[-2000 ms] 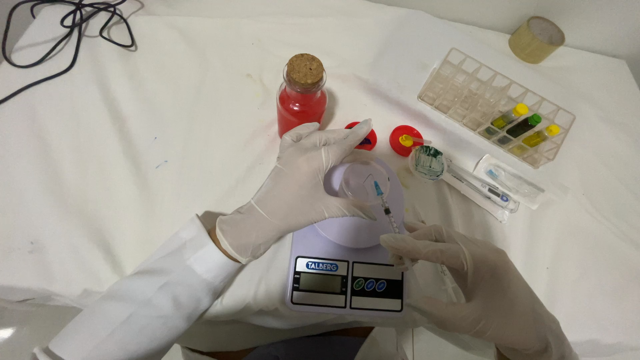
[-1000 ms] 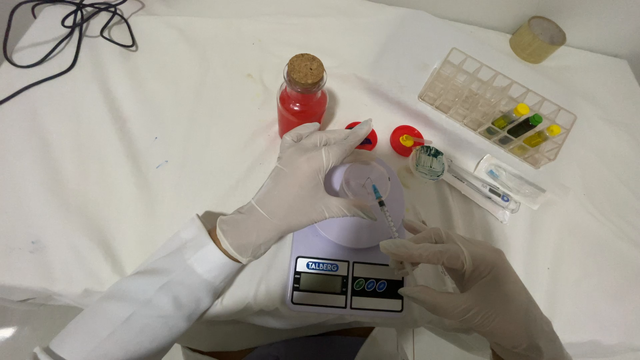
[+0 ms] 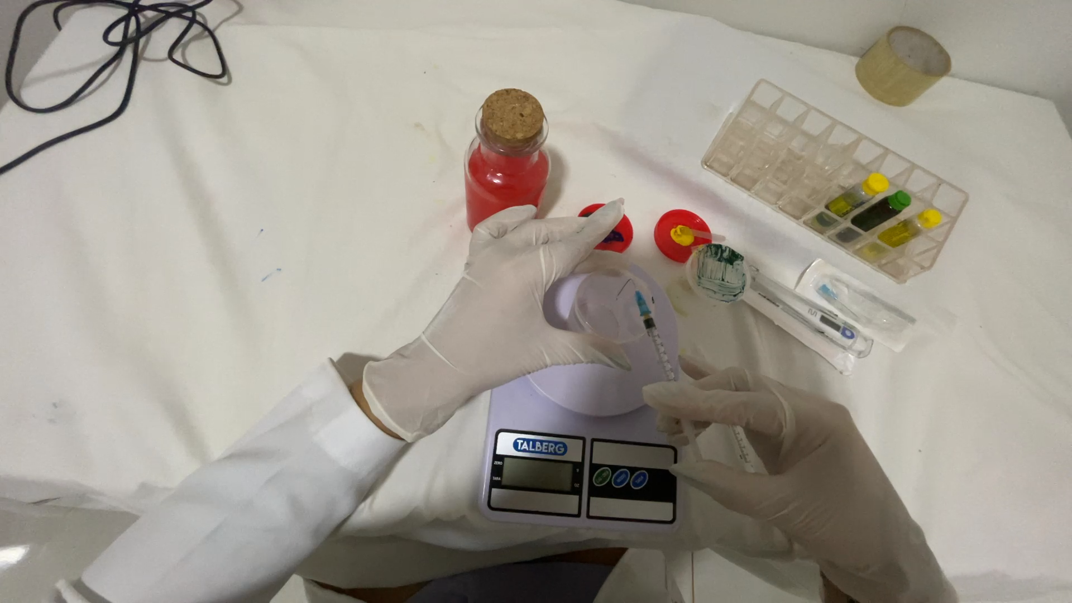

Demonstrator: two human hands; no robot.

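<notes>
My gloved left hand (image 3: 511, 301) curves its fingers and thumb around a clear round plastic dish (image 3: 610, 306) over the lilac Talberg kitchen scale (image 3: 536, 402). A small syringe (image 3: 657, 339) with a blue needle hub is held in my gloved right hand (image 3: 779, 444), its needle pointing into the dish. A second graduated syringe (image 3: 742, 448) shows partly behind the right fingers. Behind the left fingertips lies a red cap (image 3: 620, 234) with dark paint; beside it is a red cap (image 3: 680, 236) with yellow paint. A round dish (image 3: 722, 273) with dark green paint sits to the right.
A corked glass bottle (image 3: 507, 180) of red contents stands behind my left hand. At the right are a digital thermometer (image 3: 829, 322), a packaged syringe (image 3: 863, 301), a clear rack (image 3: 787, 159) with several capped tubes and a tape roll (image 3: 903, 67). A black cable (image 3: 126, 75) lies far left.
</notes>
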